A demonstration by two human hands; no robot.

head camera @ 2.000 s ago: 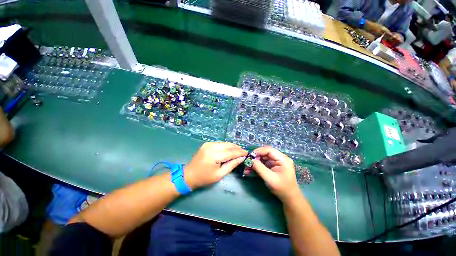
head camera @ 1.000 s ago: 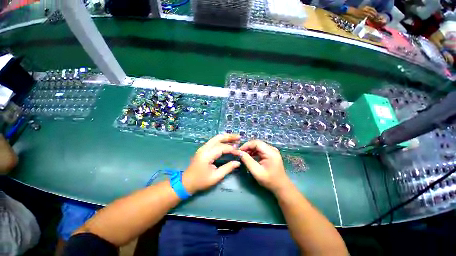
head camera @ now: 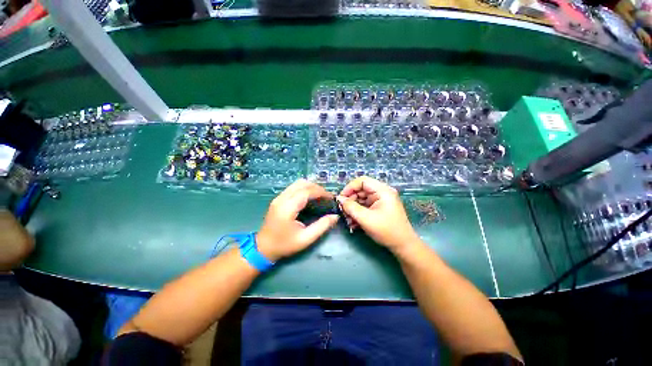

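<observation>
My left hand (head camera: 292, 221), with a blue band (head camera: 254, 251) on its wrist, and my right hand (head camera: 377, 211) meet over the bench in the middle of the view. Between their fingertips is a small dark part (head camera: 342, 209), mostly hidden by the fingers. The right fingers pinch it. The left thumb and fingers are at its left side, curved around a gap. Small reddish-brown screws (head camera: 427, 211) lie scattered on the bench just right of my right hand.
Behind the hands are a clear tray heaped with mixed parts (head camera: 207, 152) and a larger clear tray of round units (head camera: 407, 136). A green box (head camera: 537, 127) and a thick grey tool (head camera: 593, 150) stand right. A grey post (head camera: 107, 61) rises left. Another person's arm (head camera: 13, 232) shows far left.
The camera view has tilted and shifted, so the trays sit higher. The hands stay together around the small part; the left fingers are spread wider than two seconds ago.
</observation>
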